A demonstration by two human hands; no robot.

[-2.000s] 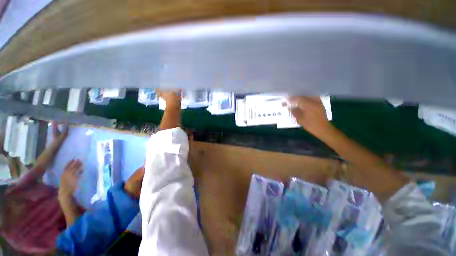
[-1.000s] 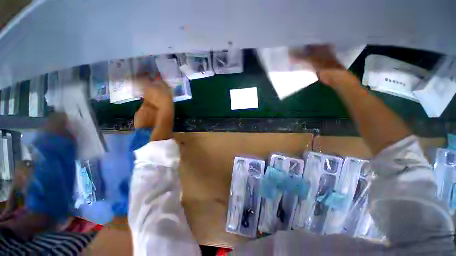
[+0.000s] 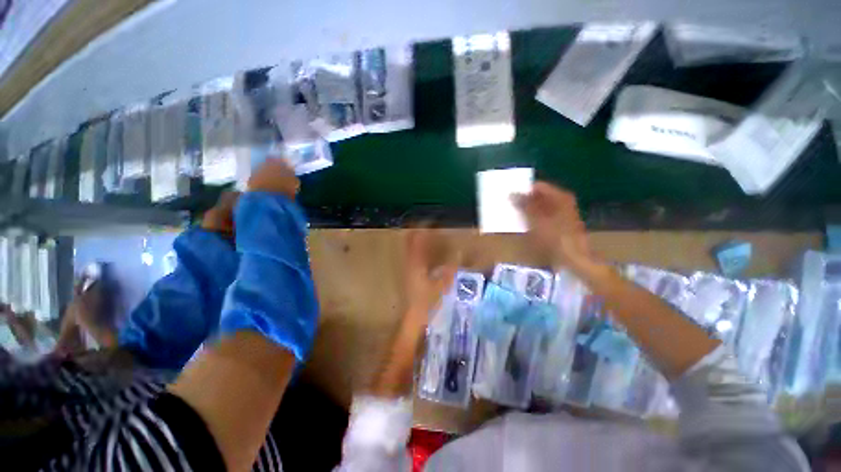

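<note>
My right hand (image 3: 553, 219) holds a small white card (image 3: 503, 200) by its right side, over the near edge of the green belt (image 3: 396, 180). My left hand (image 3: 426, 272) is blurred above the tan bench (image 3: 355, 277), beside the leftmost clear tray (image 3: 452, 346); its fingers cannot be made out. Several clear trays with dark corded products lie side by side on the bench. Light-blue inserts (image 3: 530, 315) lie on top of some trays. A long white box or panel (image 3: 483, 92) with print lies on the belt ahead of the card.
A neighbour's blue sleeves (image 3: 267, 267) reach over the belt at left, among several boxes and trays. White boxes (image 3: 678, 127) lie on the belt at right. A pale shelf (image 3: 230, 41) crosses the top. A blue insert (image 3: 733, 257) lies at the bench's back right.
My left hand has drawn back from the belt towards the trays. My right hand has come nearer and taken the white card. The neighbour's sleeves have moved right over the belt.
</note>
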